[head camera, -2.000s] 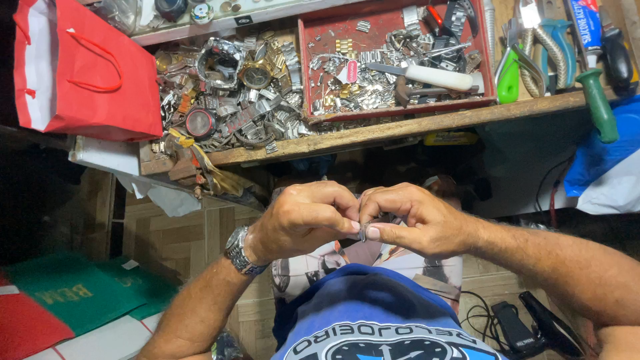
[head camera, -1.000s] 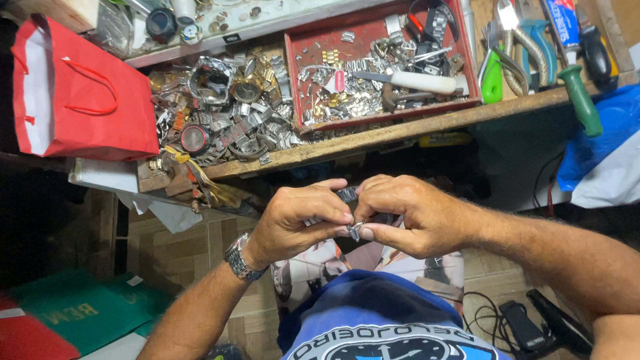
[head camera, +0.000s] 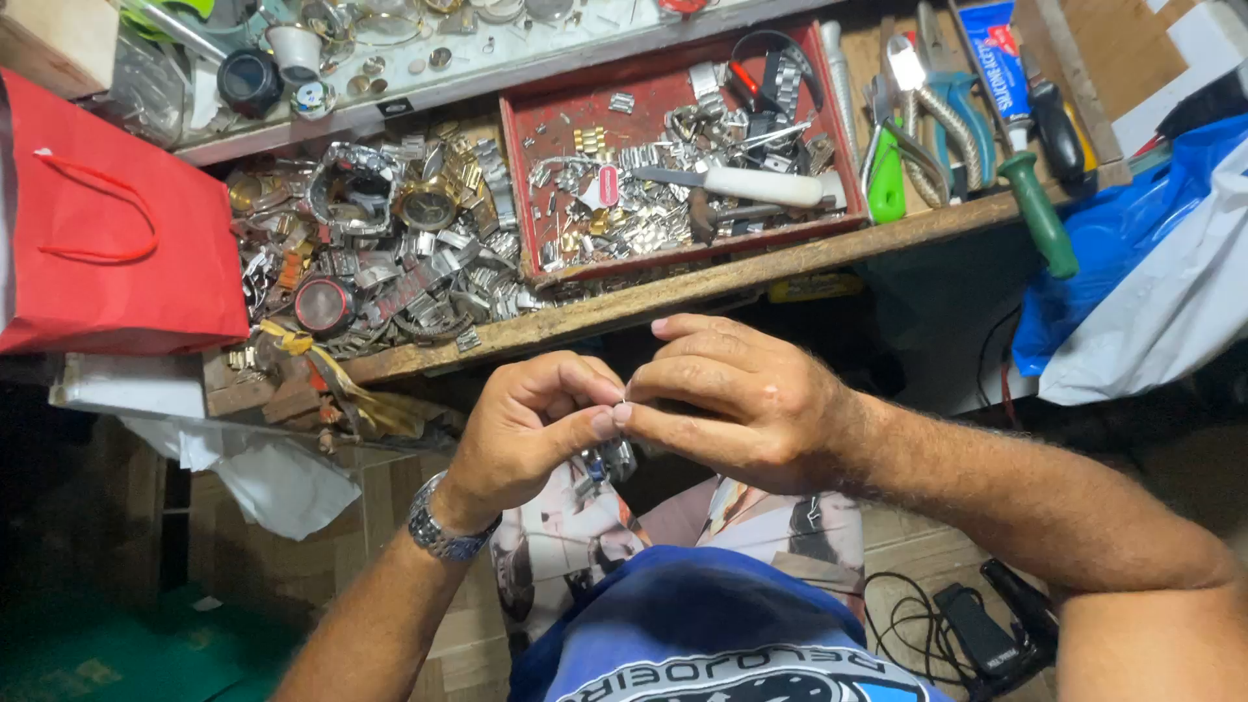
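My left hand and my right hand meet at the fingertips above my lap. Between the thumbs and index fingers shows a tiny pale metal part, too small to identify. A metal watch bracelet hangs just below the fingertips, mostly hidden by the left thumb; what supports it is hard to see. The right hand's other fingers are spread. On my left wrist is a metal-band wristwatch.
Ahead, a wooden drawer edge borders piled watches and bracelets. A red tray holds links and a white-handled knife. Pliers and a green-handled tool lie right; a red paper bag stands left.
The right hand's outer fingers have spread away from the left hand. The metal bracelet now shows below the fingertips, whereas a second ago a dark piece showed above the left hand's fingers.
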